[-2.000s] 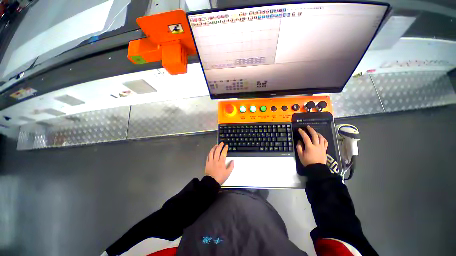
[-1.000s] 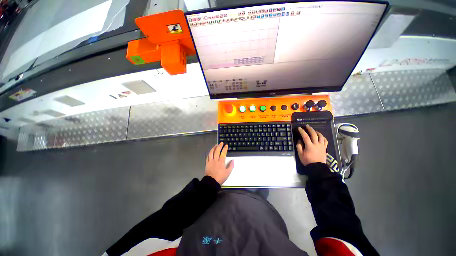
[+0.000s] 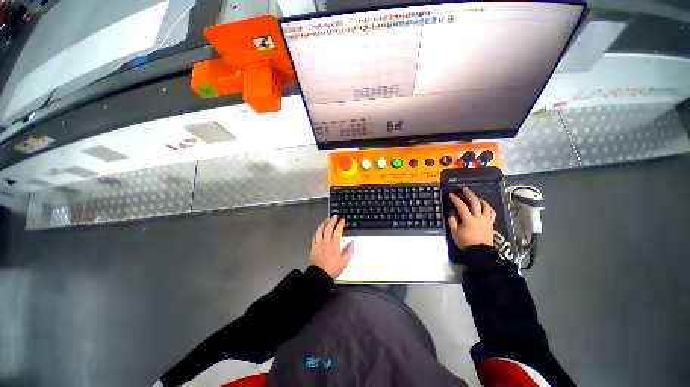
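The black keyboard [image 3: 386, 207] lies on the white console shelf [image 3: 401, 258]. My left hand [image 3: 329, 247] rests at the shelf's left edge, fingertips at the keyboard's lower left corner, holding nothing. My right hand [image 3: 472, 220] is on the black mouse pad [image 3: 474, 181], cupped over a small dark mouse that it almost fully hides. The monitor [image 3: 431, 75] stands behind, showing a pale program window with a grid and small marks. Below it, the orange control panel [image 3: 412, 175] has a large round button at its left end, lit round buttons and black knobs.
A white handheld scanner [image 3: 529, 211] with a cable hangs right of the mouse pad. An orange bracket [image 3: 261, 85] is left of the monitor. The cutting bed with a pale sheet [image 3: 113, 45] is at upper left. A tread-plate step [image 3: 257, 177] runs behind the console above grey floor.
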